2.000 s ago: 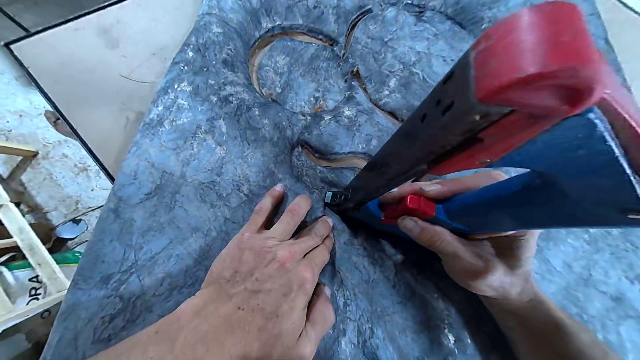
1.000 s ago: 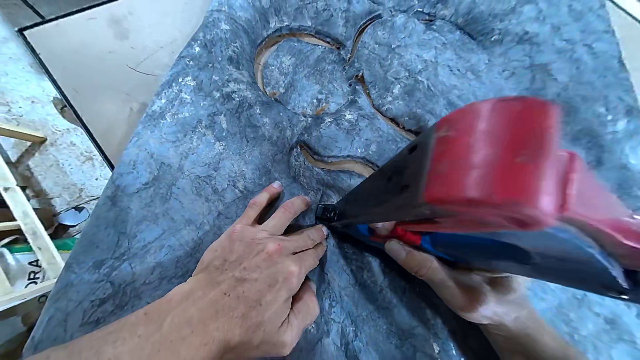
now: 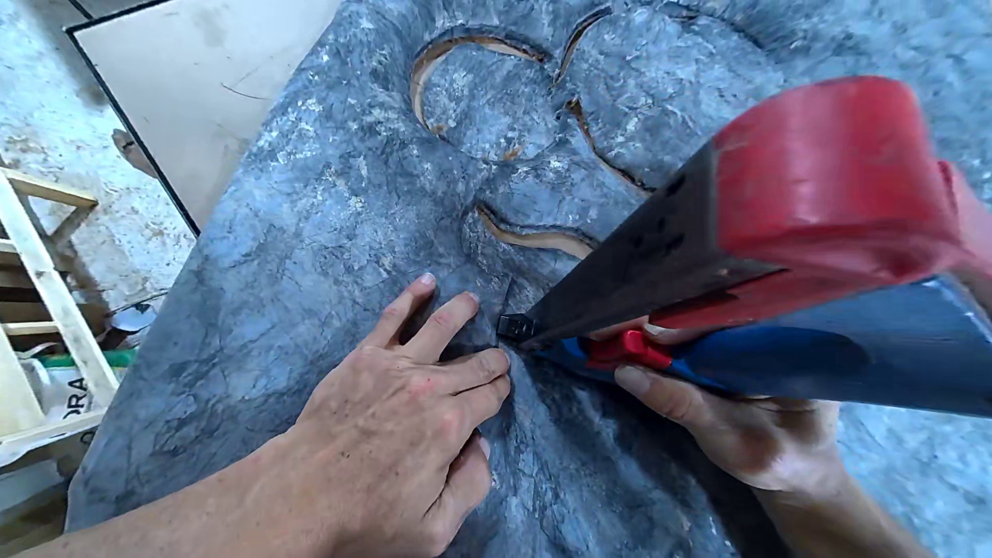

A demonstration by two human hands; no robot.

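Note:
Mottled blue-grey fabric (image 3: 310, 256) lies over a large piece. Curved openings in it, among them a wavy slot (image 3: 542, 239), show pale edges inside. My left hand (image 3: 411, 403) presses flat on the fabric with fingers spread, its fingertips close beside the tool's nose. My right hand (image 3: 736, 418) grips a blue pneumatic stapler (image 3: 775, 356) with a red trigger (image 3: 632, 349) and a red end (image 3: 829, 178) on its dark magazine. The black nose rests at or just over the fabric, where folds gather. Whether it touches cannot be told.
At the left stands a pale wooden frame (image 3: 58, 310) beside a white and green bag (image 3: 66, 387) bearing print. A pale dark-edged panel (image 3: 186, 85) lies at the upper left. The stapler's body hides part of the fabric on the right.
The stapler's red end has swung down and toward me since two seconds ago, while its nose stays by my left fingertips. My left hand remains on the fabric.

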